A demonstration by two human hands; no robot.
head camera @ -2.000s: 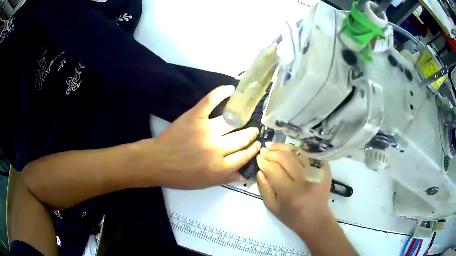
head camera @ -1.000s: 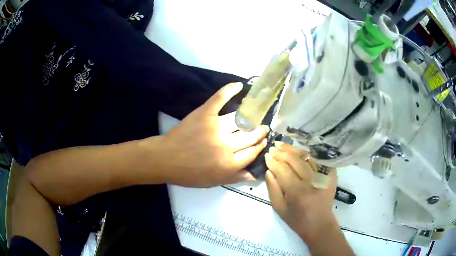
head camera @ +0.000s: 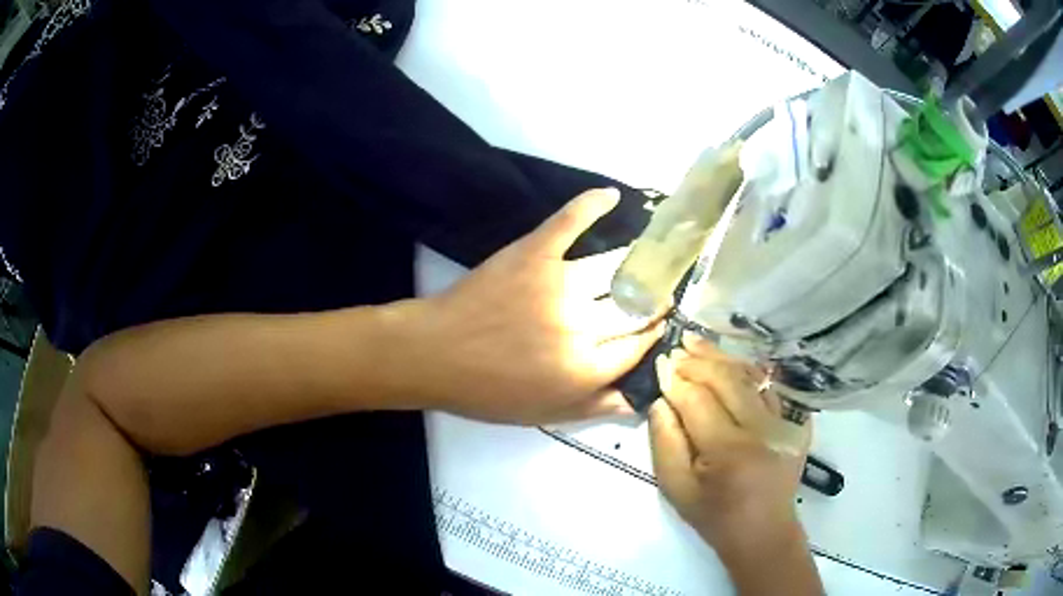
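Note:
A dark embroidered garment (head camera: 326, 175) with pale flower motifs lies over the left of the table. Its narrow end runs under the off-white sewing machine head (head camera: 828, 268). My left hand (head camera: 525, 326) lies spread on that narrow end, thumb apart, fingertips at the needle area. My right hand (head camera: 734, 454) is under the machine head, its fingertips on the dark cloth end (head camera: 641, 382) close to my left fingertips. The yellowed tube-shaped lamp (head camera: 676, 233) hides part of the cloth. The needle itself cannot be made out.
The white table (head camera: 525, 466) has a printed ruler scale (head camera: 548, 553) along its front edge. A green scrap (head camera: 936, 142) is on the machine top. An open brown cardboard box (head camera: 239, 530) with white packets is at the lower left, below my left forearm.
The whole view has shifted, so hands, garment and machine appear farther right. Both hands stay at the needle area, with only slight change in the fingers.

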